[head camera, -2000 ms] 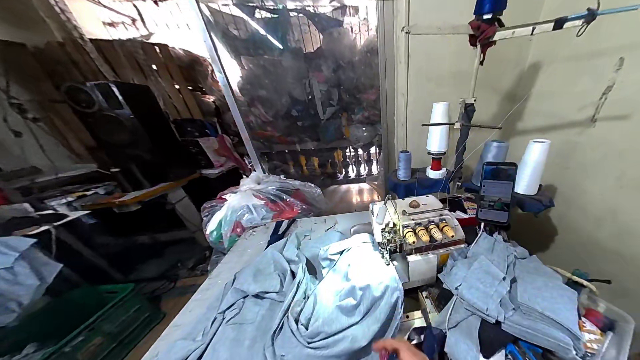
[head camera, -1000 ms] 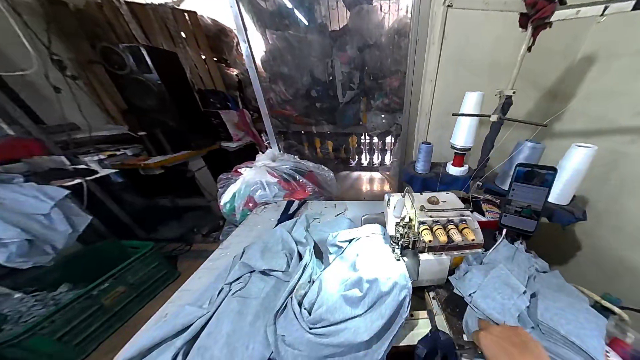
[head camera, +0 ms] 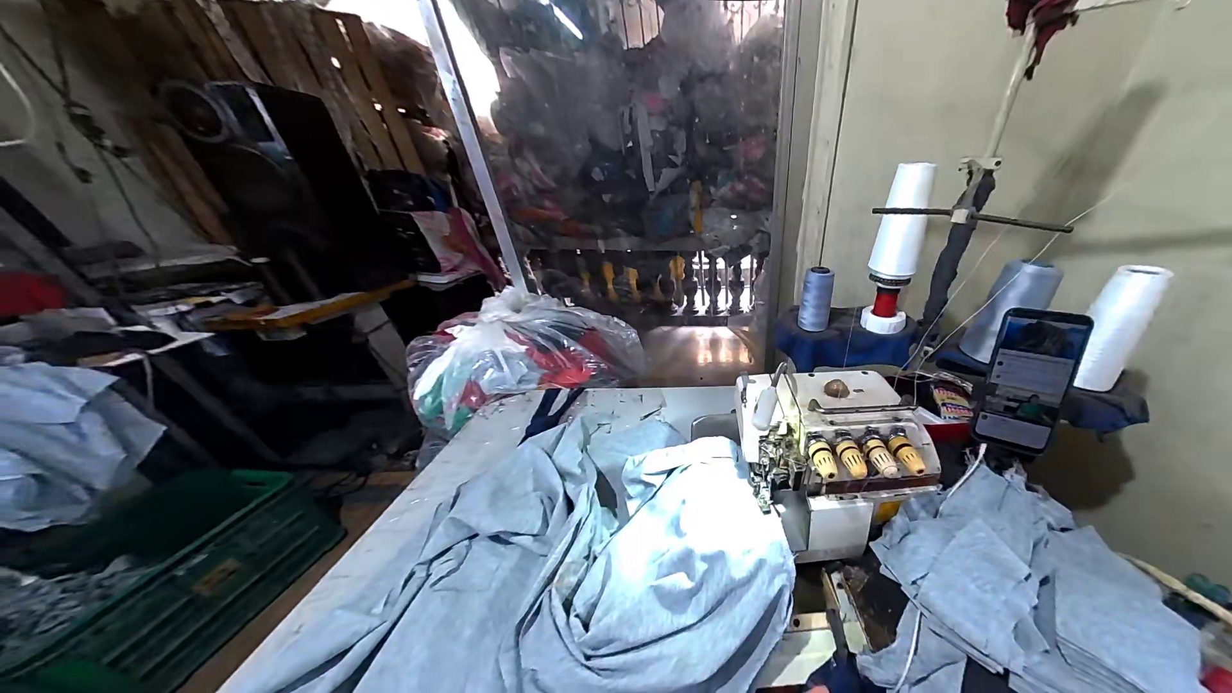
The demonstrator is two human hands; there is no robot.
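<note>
Light blue denim-like fabric lies bunched over the sewing table, its right part against the front of an overlock sewing machine. Several yellow tension dials line the machine's front. To the machine's right, cut pieces of the same fabric lie in a loose stack. A sliver of skin, seemingly my right hand, shows at the bottom edge between the bunched fabric and the stack; its fingers and anything in them are hidden. My left hand is out of view.
Thread cones stand behind the machine, beside a propped phone. A clear plastic bag of cloth sits beyond the table's far edge. At left are a green crate and more blue fabric. A loose white cord crosses the stack.
One second ago my right hand was on the stack of cut pieces; it has drawn back to the bottom edge. The bunched fabric looks much the same.
</note>
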